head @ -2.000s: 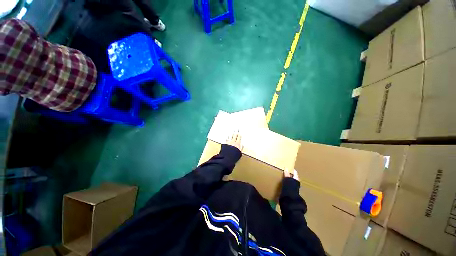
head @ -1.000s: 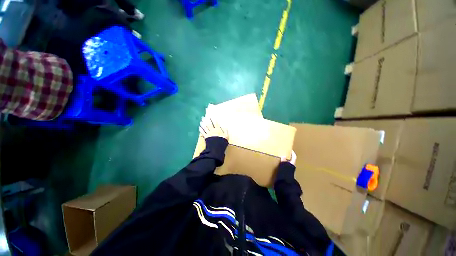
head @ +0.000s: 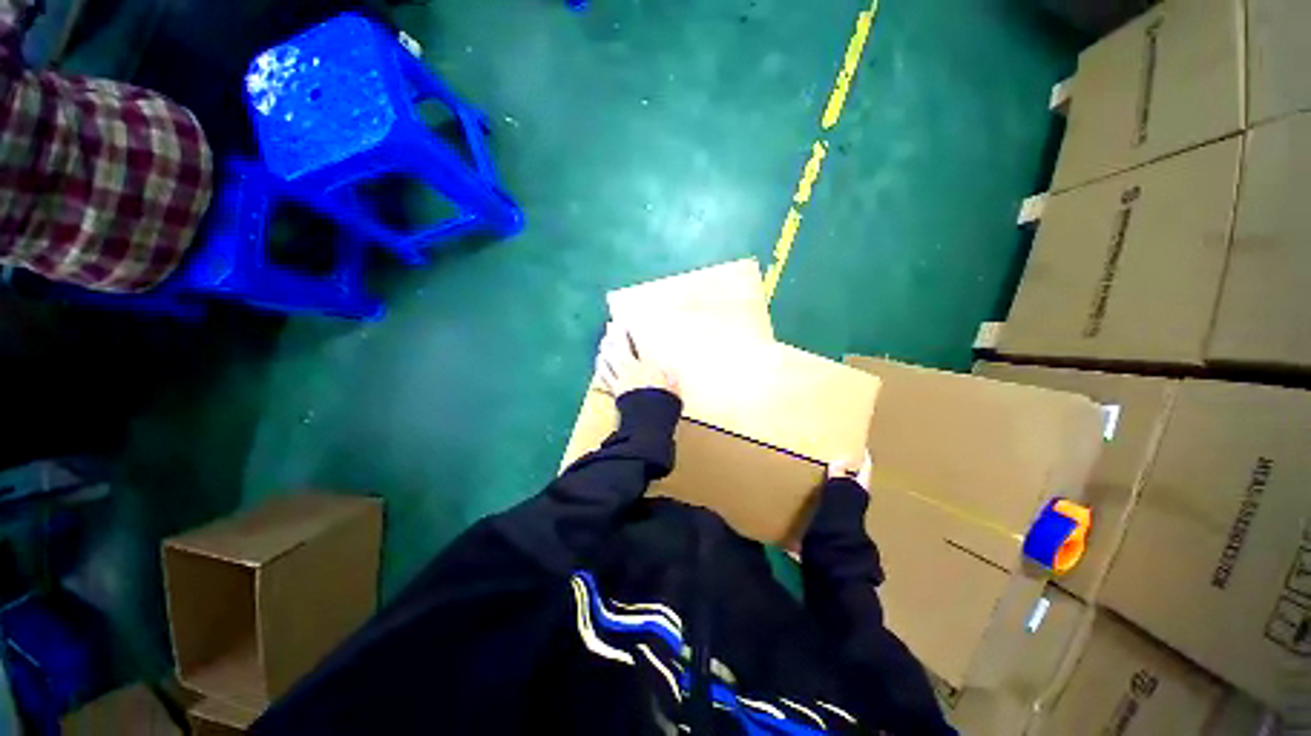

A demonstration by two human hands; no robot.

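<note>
A brown carton [head: 751, 480] stands against the front of my legs, with its pale, brightly lit flaps [head: 805, 398] uppermost and a dark gap along the near edge. My left hand [head: 627, 362] lies on the flaps at the left, fingers spread; glare blurs its outline. My right hand [head: 850, 467] grips the carton's right corner, mostly hidden by the sleeve and the carton. The blue and orange tape dispenser [head: 1058, 535] rests on the flat carton blanks [head: 978, 431] at the right, away from both hands.
An open empty carton [head: 319, 582] is on the green floor at the lower left. Blue stools [head: 328, 98] and a seated person in a checked shirt [head: 122, 180] are at the upper left. Large printed cartons [head: 1136, 273] are stacked along the right. A yellow line [head: 810, 170] crosses the floor ahead.
My left hand has moved from the middle of the flaps to their left side. My right hand stays at the right corner. The camera view has shifted slightly.
</note>
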